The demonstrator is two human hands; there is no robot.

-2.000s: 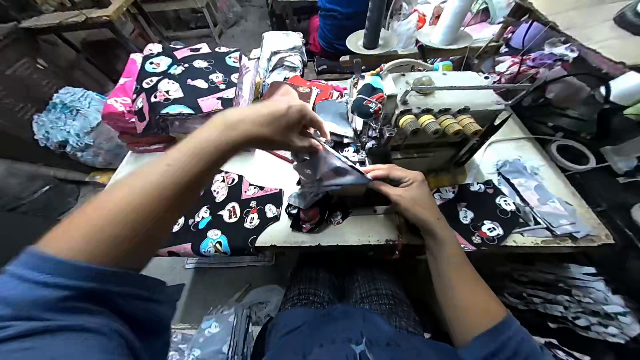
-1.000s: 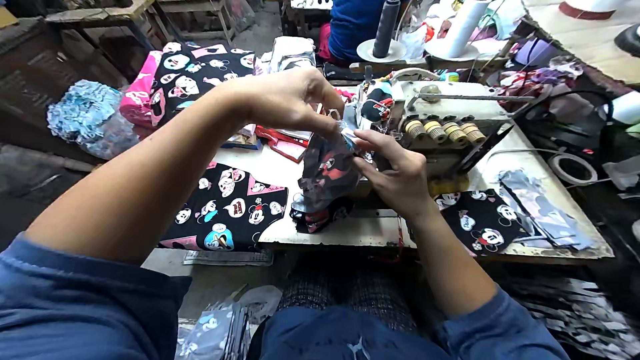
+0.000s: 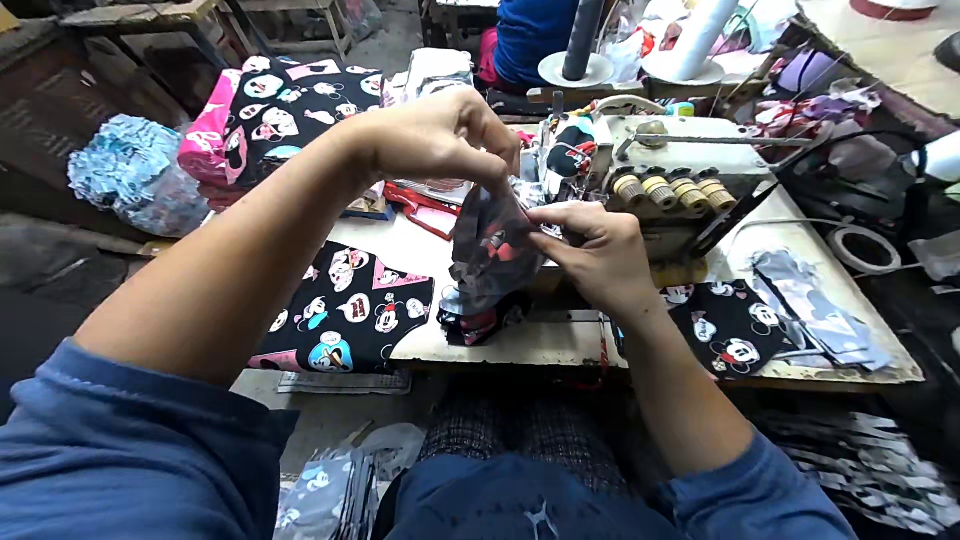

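Note:
My left hand (image 3: 450,142) pinches the top of a dark printed fabric piece (image 3: 495,247), which hangs in front of the sewing machine. The fingertips of my right hand (image 3: 600,251) grip the same piece by its right edge. Below it, a small bundle of dark and red printed fabric (image 3: 476,322) lies at the table's front edge. The overlock-type sewing machine (image 3: 686,154), with several yellowish tension dials, stands behind my right hand. Black cartoon-print fabric lies at the left (image 3: 345,315), and another such piece (image 3: 724,326) is at the right.
A tall stack of printed fabric (image 3: 292,112) stands at the back left, beside a bag of light blue scraps (image 3: 131,176). Grey cut pieces (image 3: 817,311) lie on the right of the table. Dark (image 3: 581,41) and white thread cones (image 3: 697,41) stand behind the machine. A person in blue (image 3: 536,41) sits beyond.
Two seconds ago the fabric was stretched between both hands; now it hangs down from them. My right hand has moved up and in toward my left hand.

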